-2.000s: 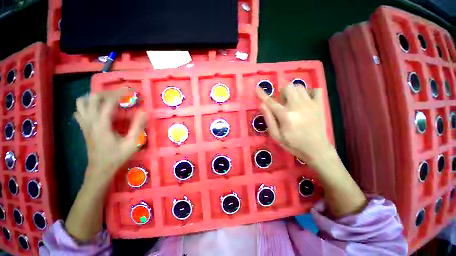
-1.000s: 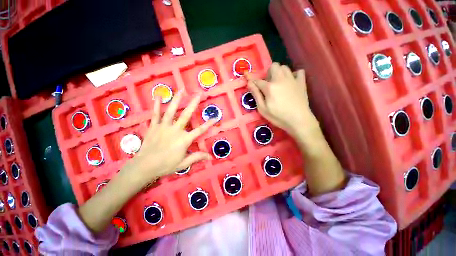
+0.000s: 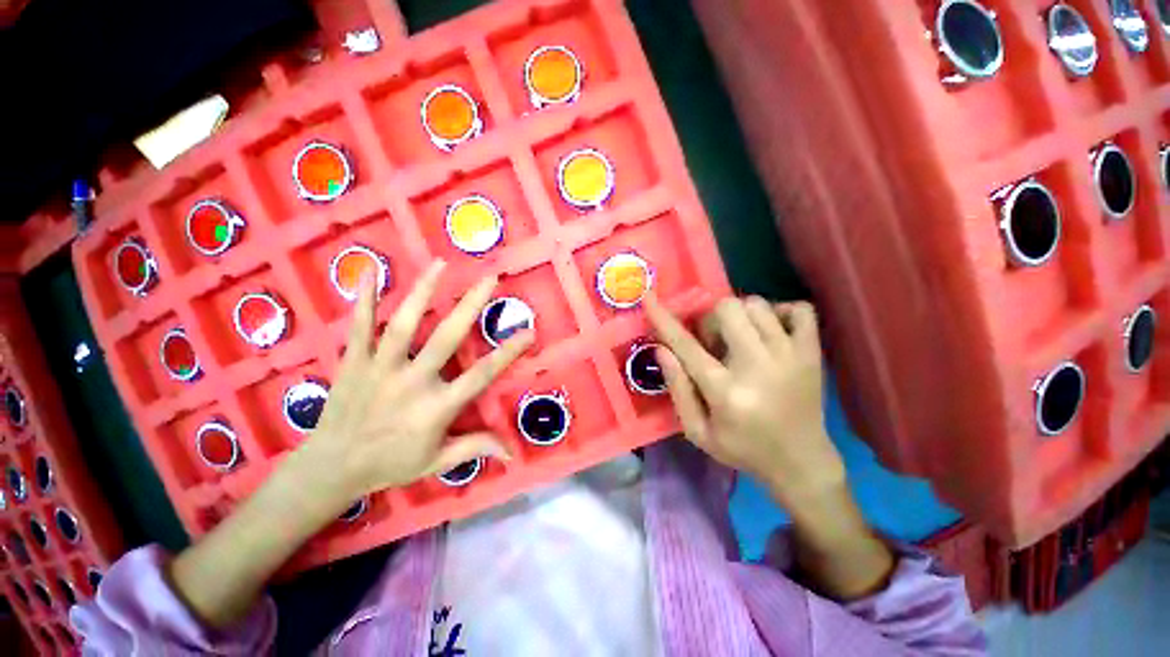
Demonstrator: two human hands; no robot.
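The coral-red working foam tray [image 3: 385,77] lies tilted in front of me, with one round smartwatch unit per pocket. Units at the back and left show orange, yellow or red. Some nearer ones are dark, such as the watch at the front [image 3: 544,418]. My left hand [image 3: 391,398] is spread open over the left-middle pockets, its fingertips by an orange watch [image 3: 358,272], and hides some units. My right hand [image 3: 751,385] has its index finger extended at the lower edge of a yellow-orange watch [image 3: 625,280] in the right column. It grips nothing.
Stacked foam trays [image 3: 847,257] with mostly dark watches stand at the right. Another foam tray [image 3: 77,539] is at the left edge. The black tray [image 3: 128,77] lies at the back left, with a white slip [image 3: 182,131] and a blue-capped pen [image 3: 82,203] beside it.
The view has shifted, and the working tray appears further up and left. More screens show orange or yellow. My right index finger has moved from the back-right watch to one nearer me in that column.
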